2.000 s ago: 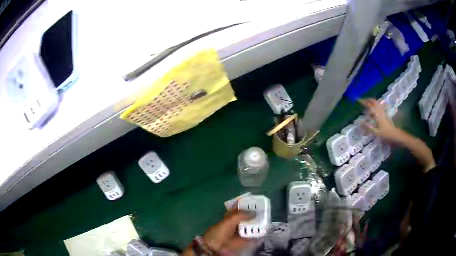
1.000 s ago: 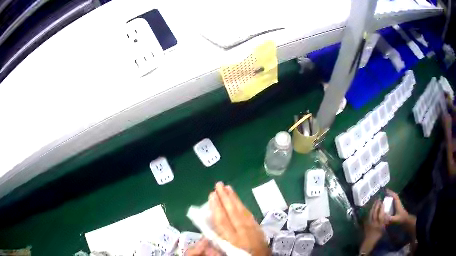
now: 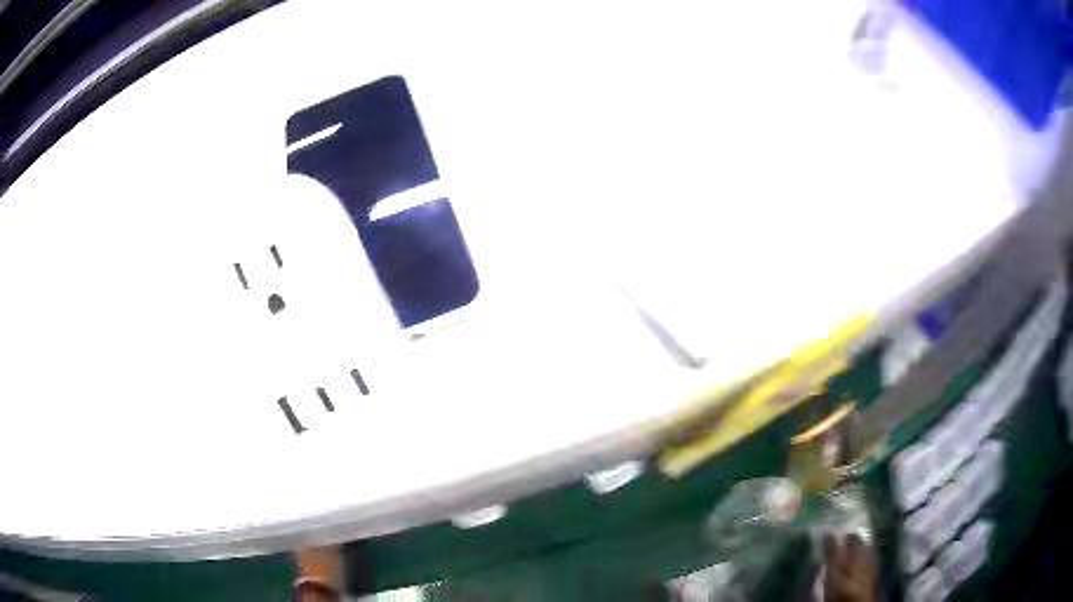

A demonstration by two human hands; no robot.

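A white sample adapter (image 3: 277, 341) lies on the white shelf, its outline washed out; dark socket slots and three port slots show. A dark phone-like rectangle (image 3: 412, 223) is beside it. A small part of a hand or wrist with a dark band, seemingly my left hand (image 3: 318, 567), shows at the bottom edge, cut off; its fingers and any held thing cannot be made out. A blurred hand (image 3: 850, 570) shows at the bottom right; whose it is cannot be told. Two white adapters (image 3: 614, 475) (image 3: 480, 515) peek out below the shelf edge.
The overexposed shelf (image 3: 565, 188) fills most of the view. A yellow card (image 3: 765, 394) hangs at its edge. Beyond are a pen pot (image 3: 824, 445), a blurred clear bottle (image 3: 765, 503), a grey post (image 3: 965, 341), adapter rows (image 3: 953, 506) and a blue bin (image 3: 1000, 53).
The view has swung up and closer to the shelf, so the sample adapter looks larger. The bench has dropped to the bottom edge, and the hands wiping with the white cloth no longer show.
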